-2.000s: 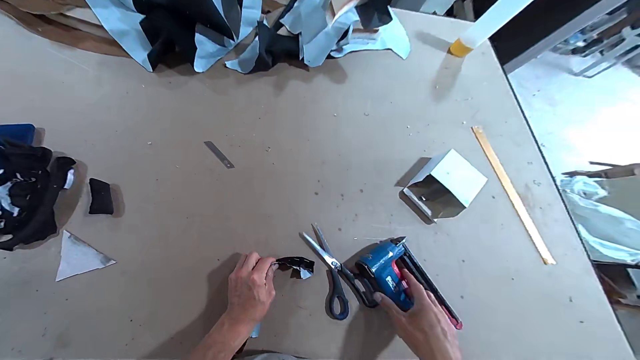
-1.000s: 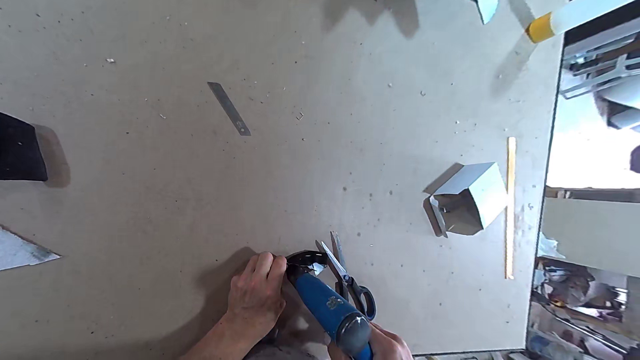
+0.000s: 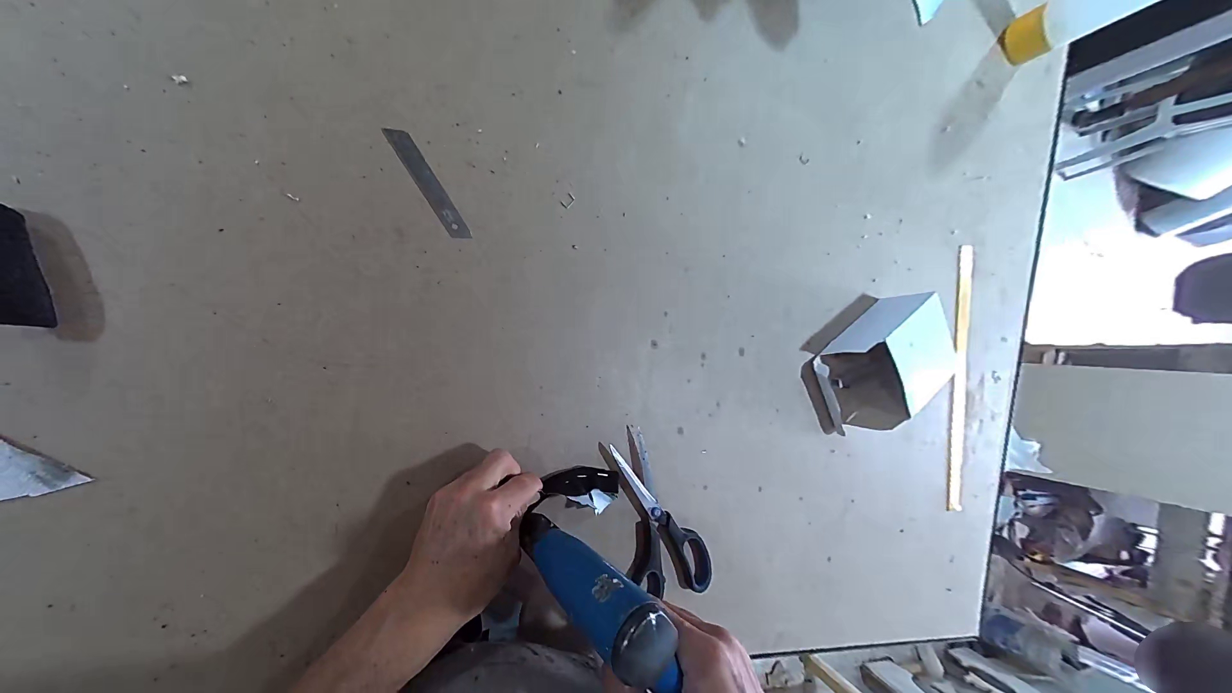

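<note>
My left hand [image 3: 476, 534] pinches a curved black strip [image 3: 579, 481] that has small shiny staple-like marks and a bit of white material at its underside. In my right hand [image 3: 707, 650] is a blue power tool [image 3: 597, 592], probably a staple gun; its dark nose touches or nearly touches the strip beside my left fingers. Scissors [image 3: 656, 515] with black handles lie on the table, blades apart, just right of the strip. The tool hides part of my right hand, and the lower part of the piece in my left hand is hard to see.
A flat metal blade [image 3: 426, 183] lies upper left of centre. At right stand an opened small carton [image 3: 890, 361] and, beside it, a thin wooden strip [image 3: 960, 380]. A yellow-capped container [image 3: 1025, 37] is near the top right. Dark padding [image 3: 21, 269] and a pale triangular scrap [image 3: 37, 472] lie left.
Two seconds ago my right hand held the blue tool right of the scissors; it has since come left to the strip in my left hand. The view has moved closer to the table.
</note>
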